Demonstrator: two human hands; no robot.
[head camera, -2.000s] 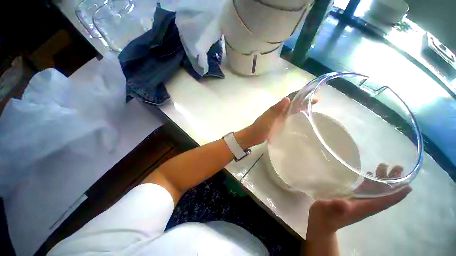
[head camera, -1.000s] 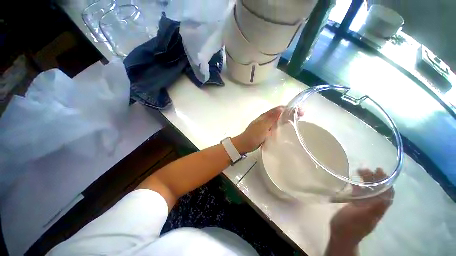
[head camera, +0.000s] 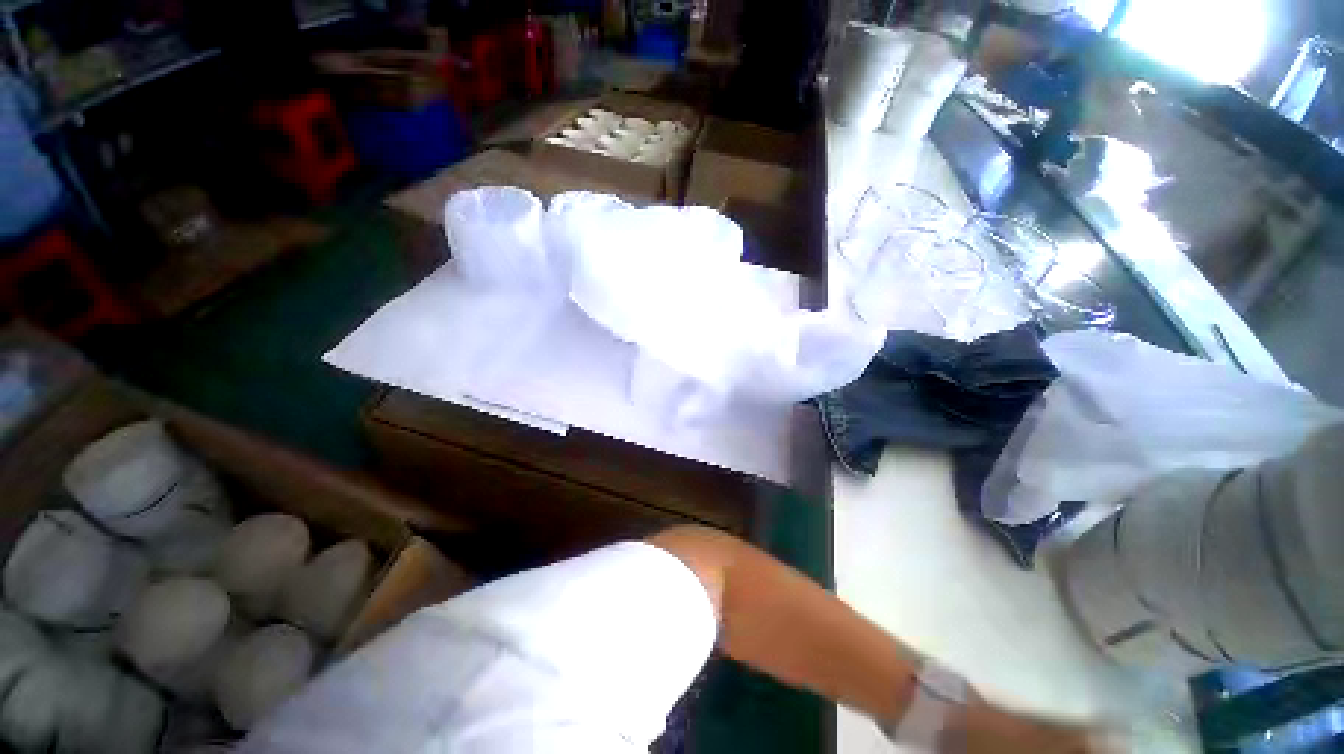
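My left arm with a pale watch reaches along the bottom. My left hand (head camera: 1073, 735) is blurred and cut off by the lower edge, so its fingers and any hold are hidden. My right hand is out of the picture. A faint transparent patch beside the left hand is too blurred to tell. A stack of off-white bowls (head camera: 1172, 567) lies on its side in the view at the right of the white bench (head camera: 914, 575). White wrapping (head camera: 1120, 427) and a dark blue denim cloth (head camera: 943, 386) lie beside it. Clear vessels (head camera: 943, 265) stand farther along the bench.
Puffy white wrapped pieces (head camera: 649, 273) stand on a white sheet (head camera: 420, 346) over a carton left of the bench. An open carton (head camera: 386, 589) of off-white bowls (head camera: 177, 626) is at lower left. A smaller carton (head camera: 663, 180) holds white pieces. Red stools (head camera: 307, 133) stand behind.
The view has swung left, bringing the cartons and wrapped pieces into sight. The clear vessel and off-white bowl between my hands have left clear view, and my right hand is out of frame.
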